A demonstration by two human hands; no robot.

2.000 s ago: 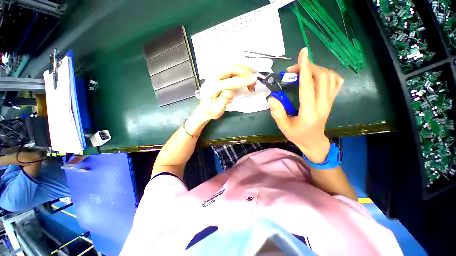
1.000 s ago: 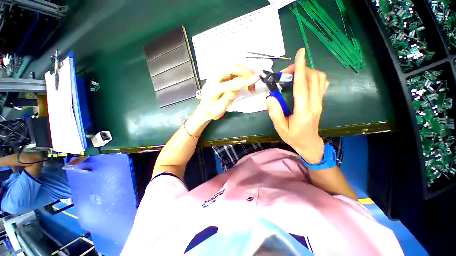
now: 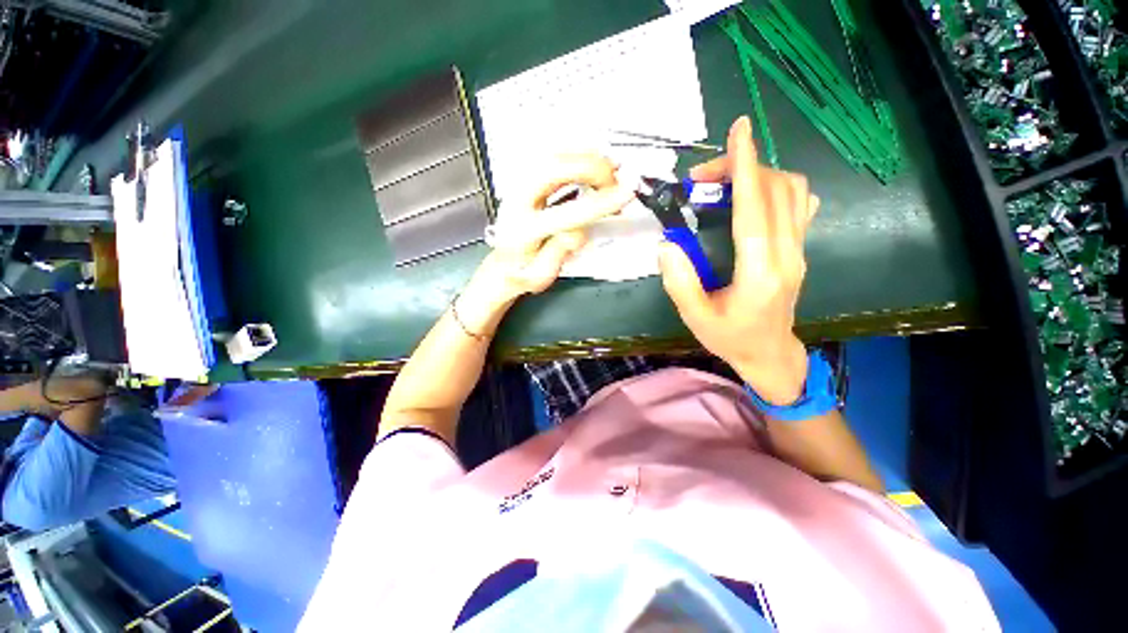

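Note:
My right hand (image 3: pixel 757 266) holds blue-handled side cutters (image 3: pixel 688 235), index finger stretched out past the handles. The short dark jaws point left at the fingertips of my left hand (image 3: pixel 544 223). The left thumb and fingers are pinched around something small and whitish, perhaps glove fabric; overexposure hides what it is. White cloth, like thin work gloves (image 3: pixel 625 254), lies under and between my hands. A white printed sheet (image 3: pixel 594 99) lies behind them, with thin pointed metal pieces (image 3: pixel 662 141) on its near part.
A brown-grey four-band block (image 3: pixel 424 167) is left of the sheet. Green strips (image 3: pixel 823 93) lie at the back right. A black compartment tray (image 3: pixel 1024 186) holds small circuit boards. A clipboard (image 3: pixel 158 272) and a white holder (image 3: pixel 251 343) are at the left. A person's blue sleeve shows far left.
The cutters' handles have come closer together since the first frame, and my right hand has shifted slightly left. The left fingers have changed their bend, opening a dark gap between them.

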